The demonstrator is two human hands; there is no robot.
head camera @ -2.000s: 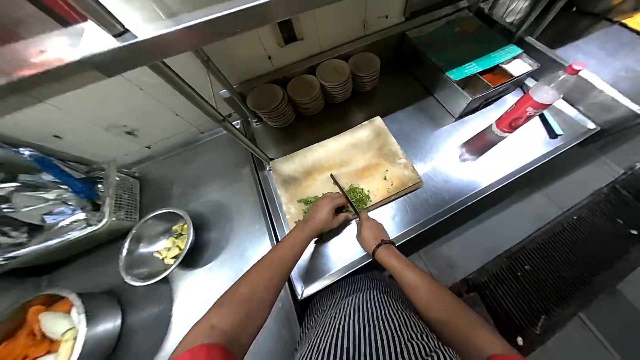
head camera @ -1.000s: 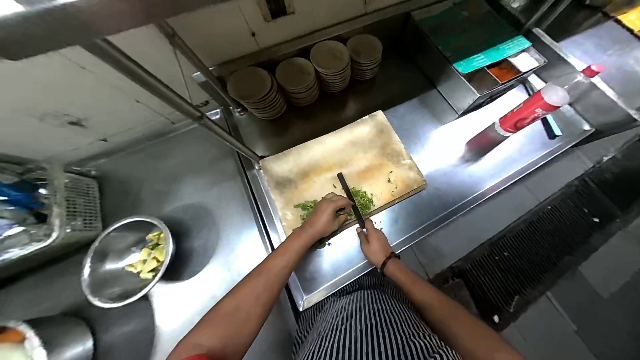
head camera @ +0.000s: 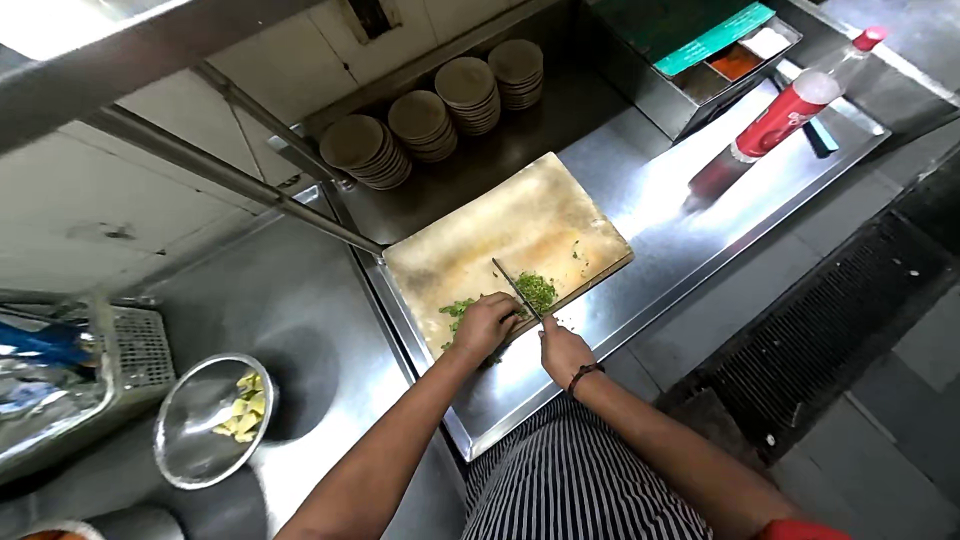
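My right hand (head camera: 564, 351) grips the handle of a knife (head camera: 516, 288), whose blade points away from me over the front of a stained cutting board (head camera: 487, 225). My left hand (head camera: 487, 322) presses down on leafy green herbs (head camera: 456, 309) just left of the blade, its fingertips close to the knife. Finely chopped herbs (head camera: 537, 291) lie in a small heap right of the blade, with a few bits scattered toward the board's right side. What lies under my left fingers is mostly hidden.
Stacks of small plates (head camera: 418, 116) stand behind the board. A plastic bottle (head camera: 787, 112) with a red label and a metal spice box (head camera: 697, 82) are at the right. At the left are a steel bowl (head camera: 214, 420) of pale yellow pieces and a plastic basket (head camera: 139, 345). A metal shelf edge (head camera: 150, 52) crosses overhead.
The knife in my right hand has changed its tilt slightly over the herbs. My left hand stays on them beside the blade.
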